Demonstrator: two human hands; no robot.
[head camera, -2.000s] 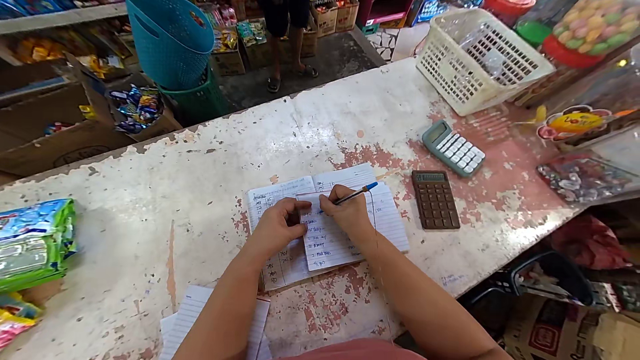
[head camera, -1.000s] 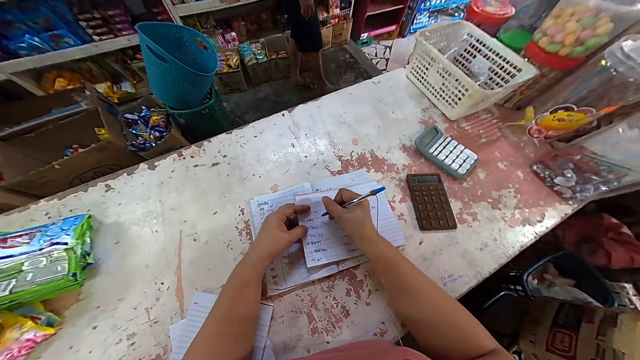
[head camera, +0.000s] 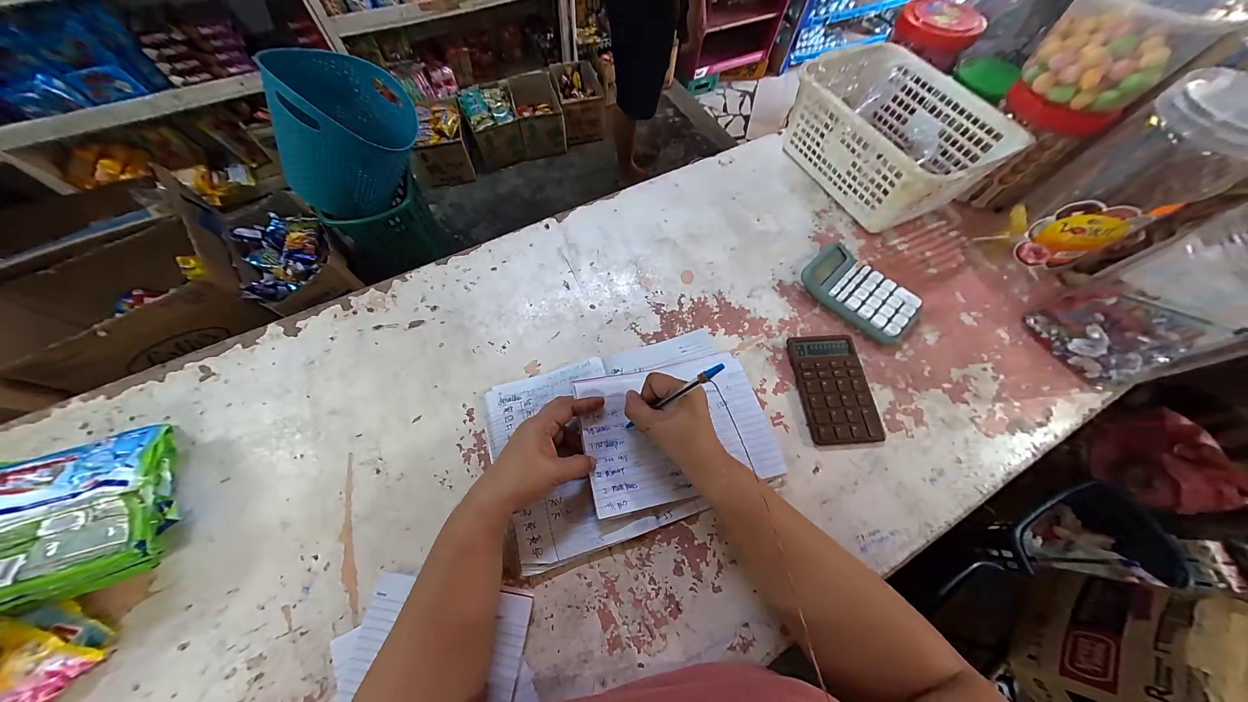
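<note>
My right hand (head camera: 675, 421) grips a blue ballpoint pen (head camera: 704, 374), its tip on a small lined sheet (head camera: 624, 483) with handwriting. This sheet lies over an open lined notebook (head camera: 536, 558). Thumb and fingertips of my left hand (head camera: 546, 450) rest on the small sheet's left edge. To the right of the notebook lies a brown calculator (head camera: 836, 390), and beyond it a grey-green calculator (head camera: 862, 292) with white keys. More loose lined paper (head camera: 514, 624) lies partly hidden under my left forearm.
The worn painted counter (head camera: 292, 419) carries green and blue packets (head camera: 88, 517) at left, a white plastic basket (head camera: 902, 146) and candy jars (head camera: 1092, 63) at right. Beyond it stand a blue basket (head camera: 341, 127), cardboard boxes (head camera: 127, 312) and shelves. A person's legs (head camera: 639, 78) show behind the counter.
The pen in my right hand has shifted slightly over the sheet and is tilted differently. My left hand stays at the sheet's left edge. The person beyond the counter has changed leg position.
</note>
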